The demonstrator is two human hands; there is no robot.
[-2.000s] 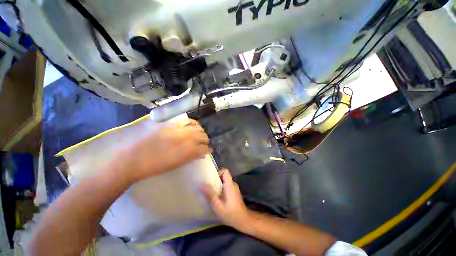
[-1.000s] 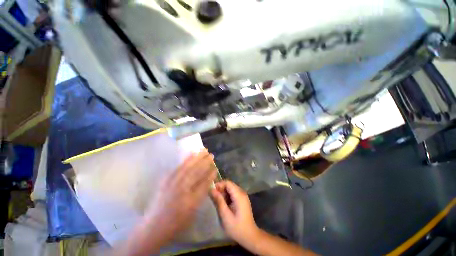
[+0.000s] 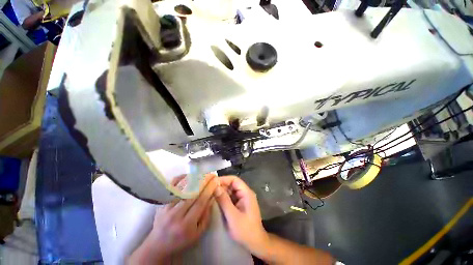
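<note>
A beige fabric panel (image 3: pixel 116 227) lies on the work surface below the sewing machine (image 3: pixel 290 67), its upper part hidden behind the machine head. My left hand (image 3: pixel 184 220) lies on the panel with fingers extended to its edge near the needle area (image 3: pixel 233 147). My right hand (image 3: pixel 241 209) meets it there, thumb and forefinger pinching the panel's edge or a small fold. The exact fold between the fingertips is hidden. The pale cylinder arm (image 3: pixel 207 166) sits just above my fingertips.
A brown cardboard box (image 3: pixel 23 98) stands at left. A yellowish tape roll (image 3: pixel 363 173) sits among black cords right of the machine. A pink-red handled tool (image 3: pixel 305 172) is right of the arm. Another person's arm (image 3: pixel 33 19) shows at the top left.
The view has shifted, showing more of the machine's top. The panel has moved up under the head, hiding its yellow edge. My left hand has moved to the edge beside my right fingertips.
</note>
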